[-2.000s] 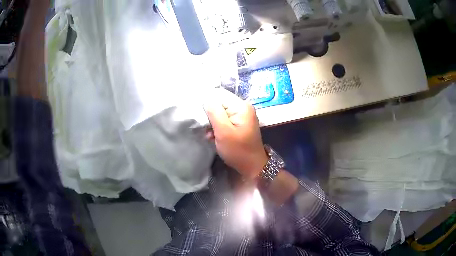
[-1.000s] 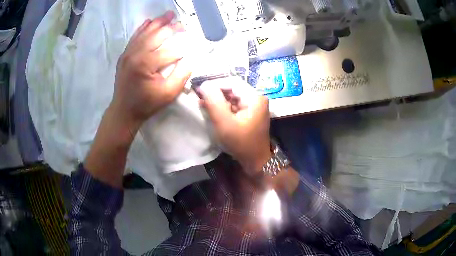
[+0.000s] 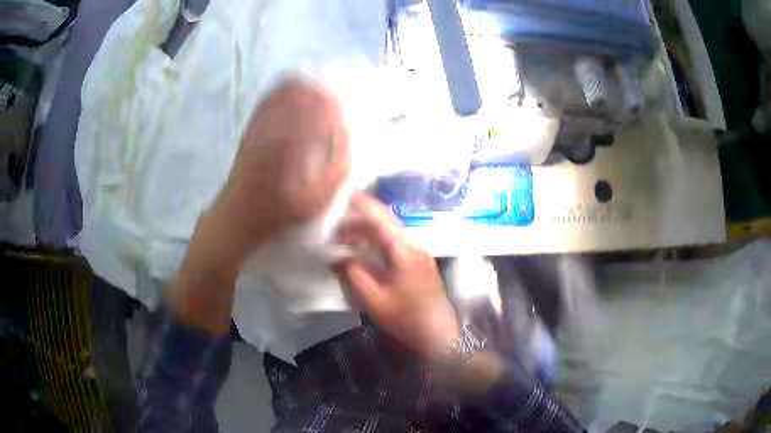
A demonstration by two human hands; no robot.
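Observation:
A white garment piece point(image 3: 296, 275) hangs at the table's front edge between my hands. My left hand point(image 3: 296, 148) is blurred and lies over the white cloth left of the needle area; whether its fingers grip the cloth is hidden. My right hand point(image 3: 393, 271) is blurred, with thumb and fingers at the right edge of the white piece, in front of the blue plate point(image 3: 507, 196). The overlock machine point(image 3: 575, 34) stands behind, its needle area washed out by lamp glare.
A work pile of white pieces point(image 3: 127, 169) lies on the left over grey-purple cloth point(image 3: 52, 169). A bundle of white pieces point(image 3: 676, 338) is at the lower right. A ruler marking point(image 3: 596, 213) is on the table. Yellow rails point(image 3: 63, 338) show at lower left.
The view has shifted, so the machine sits lower and further right. My right hand has drawn back from the needle area, and the dark strip near its fingertips no longer shows.

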